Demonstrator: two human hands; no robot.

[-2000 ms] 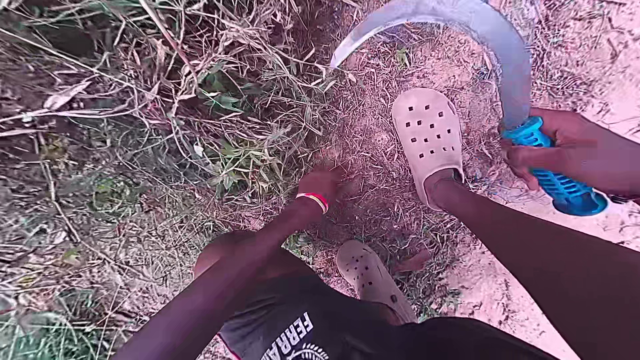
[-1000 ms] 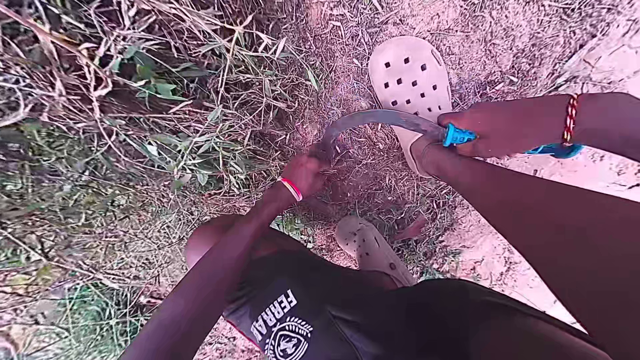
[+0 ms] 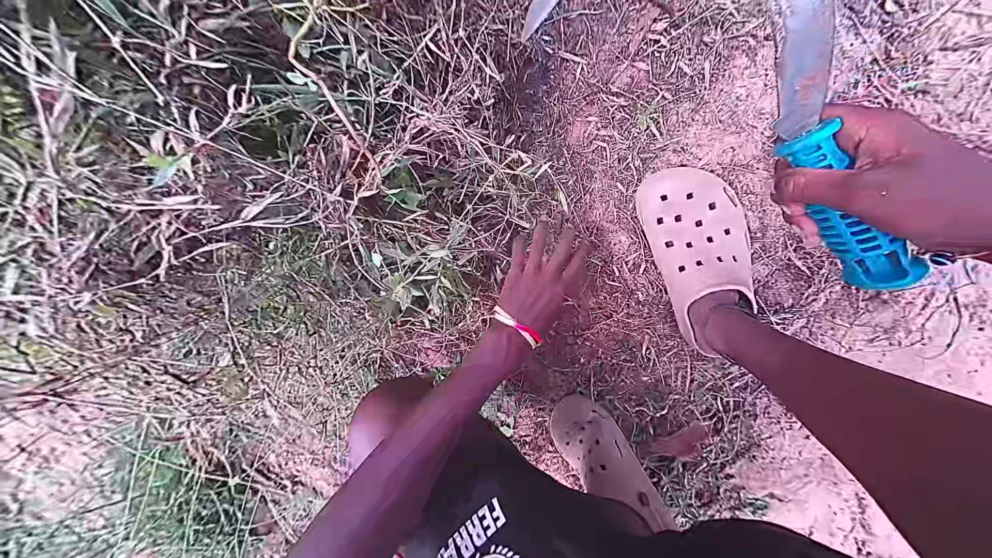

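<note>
My right hand is closed round the blue plastic handle of a sickle at the upper right. The sickle's curved metal blade rises out of the top of the view, and only its tip shows again at the top centre. My left hand, with a pink and white band at the wrist, reaches down at the edge of the dry grass, fingers spread, holding nothing that can be seen. Low leafy weeds stand just left of its fingers.
A beige clog on one foot lies between my hands; the other clog is lower, near my bent knee. Tangled dry stems and brush cover the left side. Bare pinkish soil with scattered straw lies at the right.
One second ago the blade reached across the clog to my left hand; now the sickle is raised away to the upper right. My left hand, bunched then, has its fingers spread.
</note>
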